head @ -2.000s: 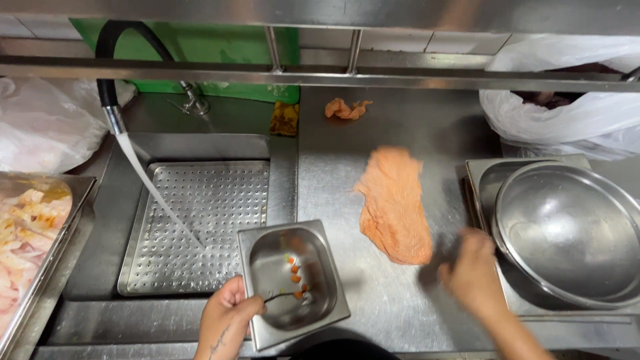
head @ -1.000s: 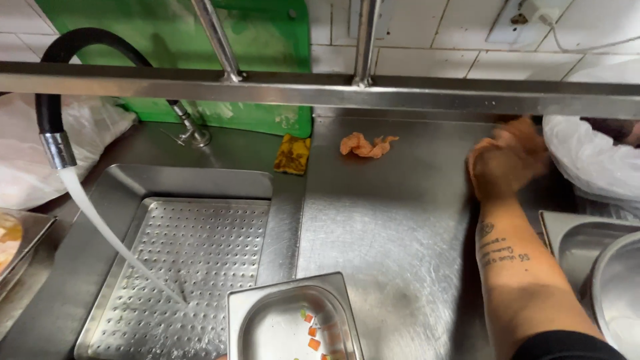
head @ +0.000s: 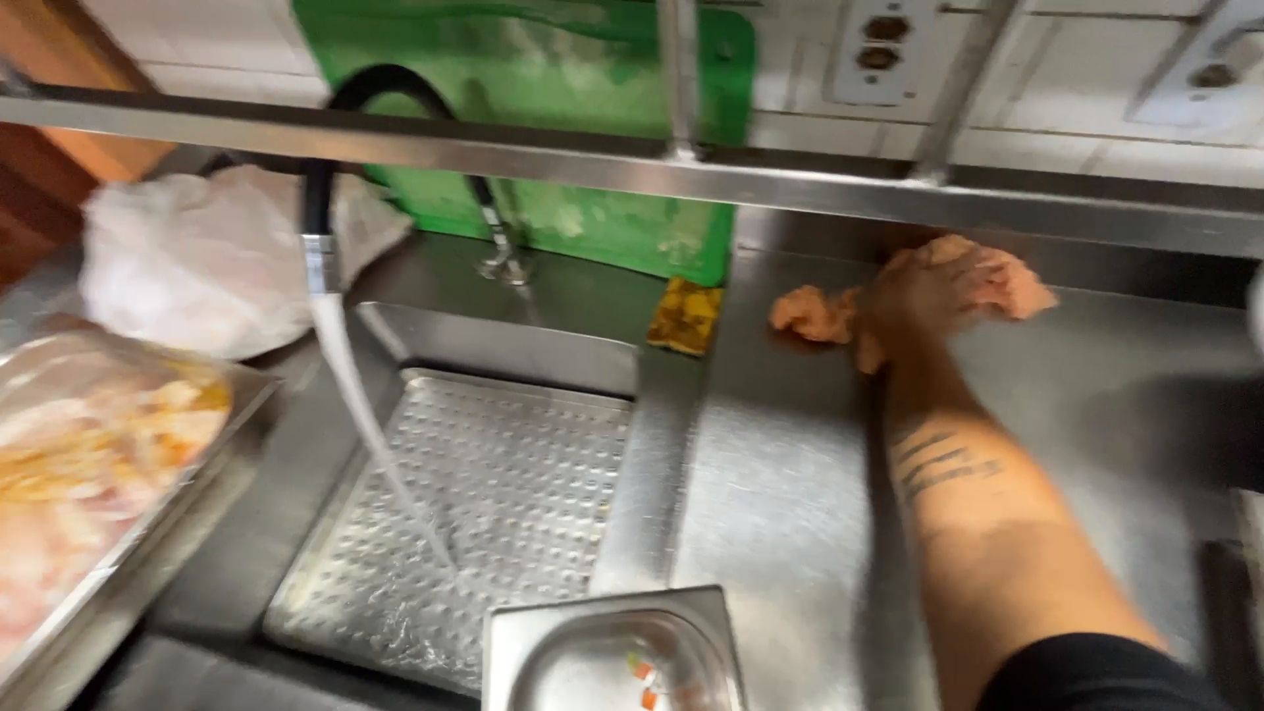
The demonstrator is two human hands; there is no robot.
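Observation:
An orange cloth (head: 997, 281) lies bunched under and around my right hand (head: 913, 301), which grips it at the back of the steel counter. Just left of the hand is a smaller crumpled orange cloth (head: 812, 314). A small steel pan (head: 607, 610) with a few diced orange and green bits shows at the bottom edge. My left hand is out of view. Water runs from the black hose faucet (head: 321, 262) onto a perforated steel tray (head: 494, 474) in the sink.
A steel rail (head: 790, 188) crosses above the counter. Behind the faucet stands a green cutting board (head: 583, 217), near a yellow sponge or cloth (head: 684, 316). At left are a white plastic bag (head: 217, 262) and a tray of raw meat (head: 89, 474). Wall outlets (head: 882, 49) are behind.
The orange cloth lay spread on the counter earlier; my right hand took hold of it, carried it to the back right, and has since moved left toward the smaller cloth. My left hand has left view.

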